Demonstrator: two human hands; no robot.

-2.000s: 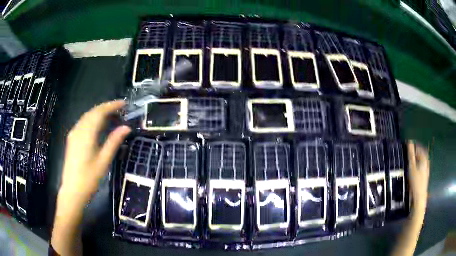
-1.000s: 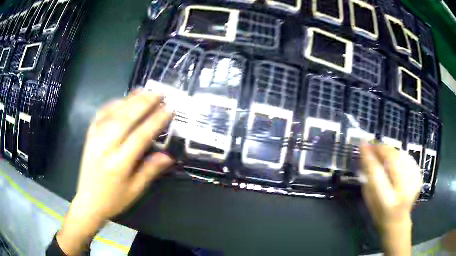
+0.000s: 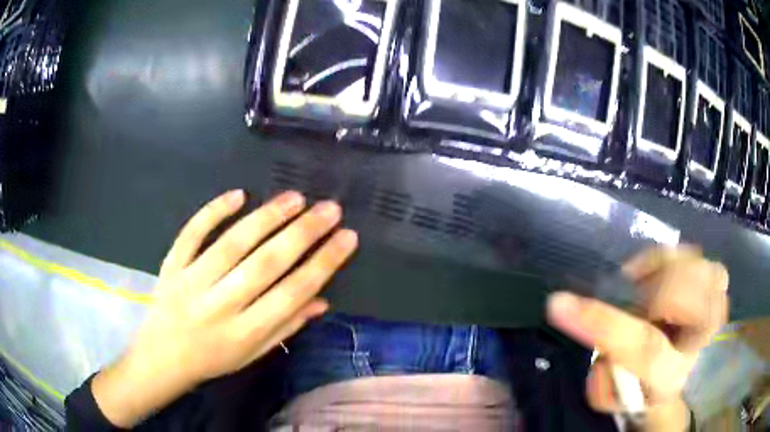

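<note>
A greyish liner sheet with rows of short black bars lies on the dark green bench, just in front of the tray. My left hand is palm down at the sheet's left part, fingers slightly spread, holding nothing. My right hand is blurred and curled near the sheet's right end. A whitish, pen-like grip of the tweezers shows under its fingers; the tips cannot be seen. Whether the right fingers also touch the sheet is not clear.
The glossy black tray holds phone housings with pale rims along the top and right. Another dark loaded tray shows at the far left edge. A pale edge strip with a yellow line borders the bench. My lap is below.
The view has moved down and closer to the bench edge. The sheet, held across the housings by both hands a second ago, now lies on the bench. My left hand has opened flat.
</note>
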